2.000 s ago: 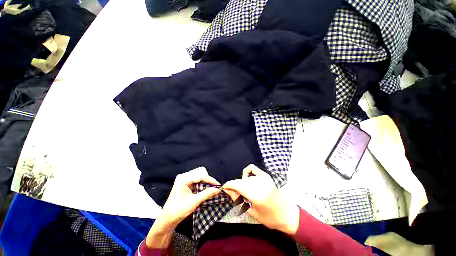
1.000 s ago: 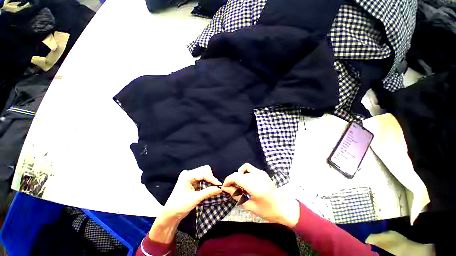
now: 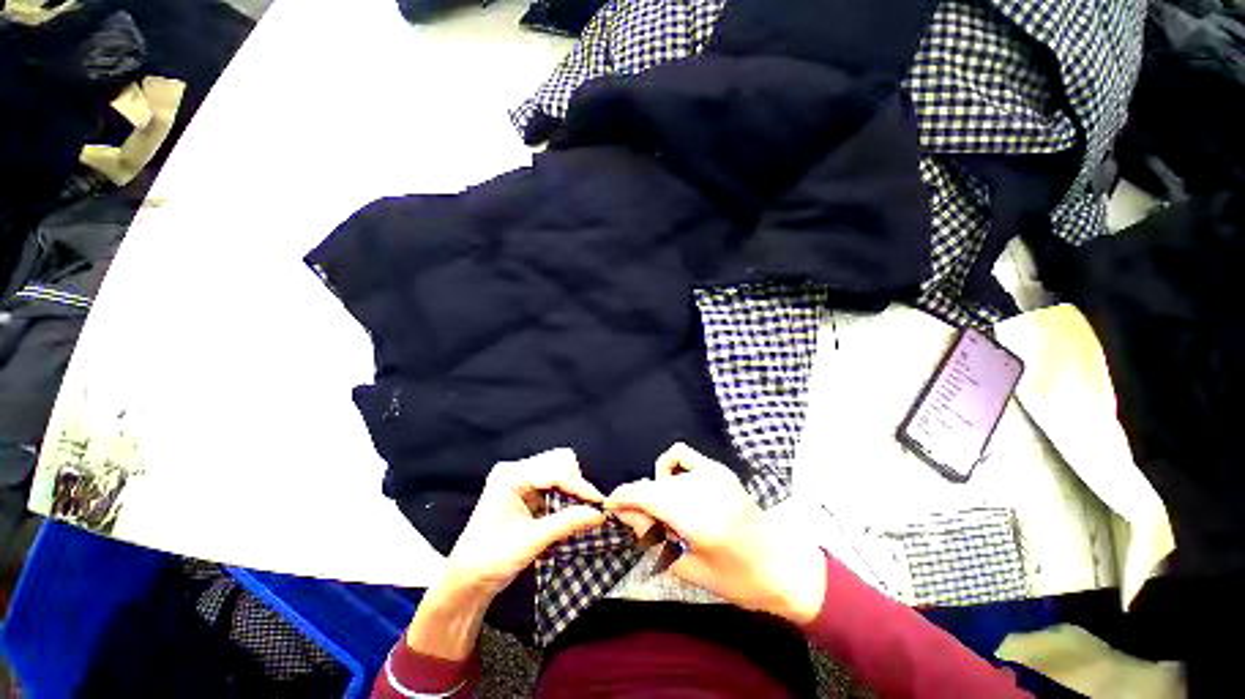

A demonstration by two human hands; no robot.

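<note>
A navy padded garment (image 3: 546,301) lies on the white table, with black-and-white check fabric (image 3: 758,362) joined to it. Its near edge folds over the table's front, check side showing. My left hand (image 3: 516,533) pinches this edge between thumb and fingers. My right hand (image 3: 710,526) pinches the same edge, its fingertips almost touching the left ones. A small dark, pointed thing shows under my right fingers; I cannot tell what it is. No needle or thread can be made out.
A phone with lit screen (image 3: 963,403) lies at right, beside a cream cloth strip (image 3: 1085,396). A small check swatch (image 3: 963,556) lies at the white table's front edge (image 3: 260,563). Dark garments (image 3: 1174,341) are heaped at right and at far left. Blue cloth (image 3: 82,615) hangs below left.
Both hands stay at the same edge with only slight finger movement. The dark thing under my right fingers shows at a slightly different angle. The view has shifted slightly.
</note>
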